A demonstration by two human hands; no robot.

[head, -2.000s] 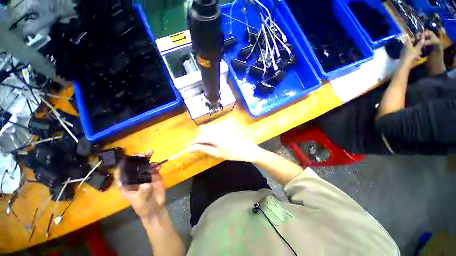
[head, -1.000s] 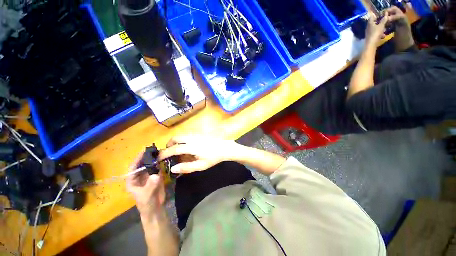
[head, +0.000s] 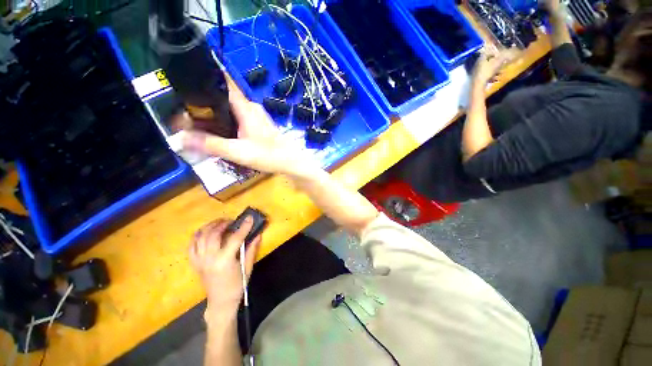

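Observation:
My left hand (head: 220, 259) holds a small black housing (head: 251, 221) at the bench's front edge, a pale cable (head: 244, 286) hanging from it towards me. My right hand (head: 250, 139) is raised at the black electric screwdriver (head: 200, 89), thumb and fingers around its body; the thumb side is blurred. The screwdriver hangs over the white screw feeder (head: 223, 180), whose upper part is partly hidden by my right hand and the driver.
A large blue bin (head: 107, 209) of dark parts is left of the feeder. A blue bin (head: 357, 141) with cabled parts is right of it, more bins beyond. Loose black housings (head: 86, 275) lie at left. A coworker (head: 543, 136) sits right, near a red stool (head: 422, 208).
My right hand has left the housing and moved up to the screwdriver. My left hand keeps the housing, now turned with its cable towards me. The view has shifted right.

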